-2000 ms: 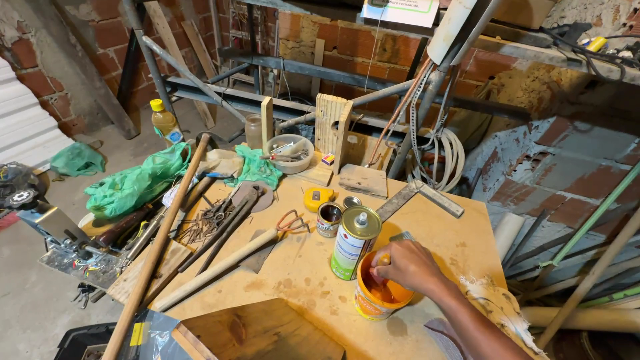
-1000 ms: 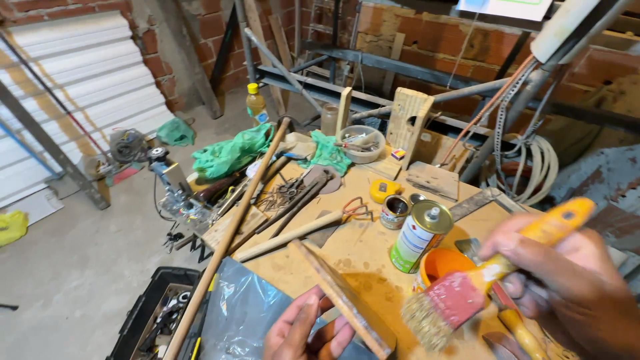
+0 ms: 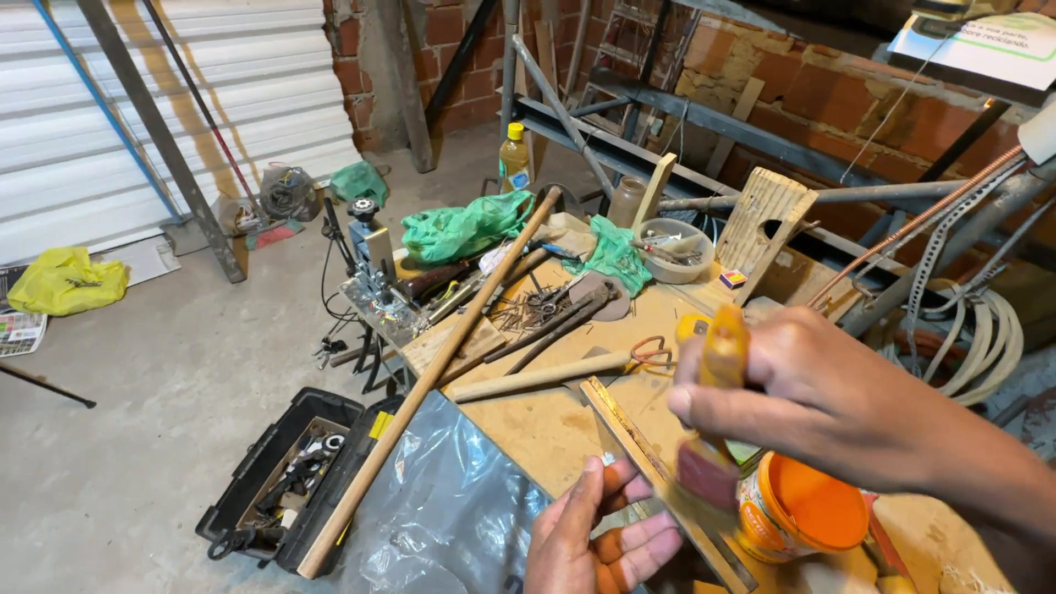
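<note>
My right hand (image 3: 775, 388) grips a paintbrush (image 3: 719, 396) by its yellow handle; the bristles point down, blurred, beside the wooden board. My left hand (image 3: 598, 528) supports the wooden board (image 3: 639, 445) from its left side, fingers against it, with the narrow edge turned up. A wet-looking shine shows along the upper part of that edge. Just right of the brush stands an orange plastic tub (image 3: 804, 503), below my right wrist. The can seen earlier is mostly hidden behind my right hand. A yellow tape measure (image 3: 691, 327) lies partly behind the same hand.
A long wooden pole (image 3: 437, 371) slants across the table's left edge. Pincers (image 3: 569, 318), nails, green plastic bags (image 3: 466, 227) and a plastic bowl (image 3: 672, 252) crowd the back. Left below are a grey plastic sheet (image 3: 437, 503) and an open black toolbox (image 3: 285, 487) on the floor.
Two seconds ago my right hand was at the orange tub; a second ago it held the brush raised over the board. Now the brush is upright against the board's side. The view has swung left.
</note>
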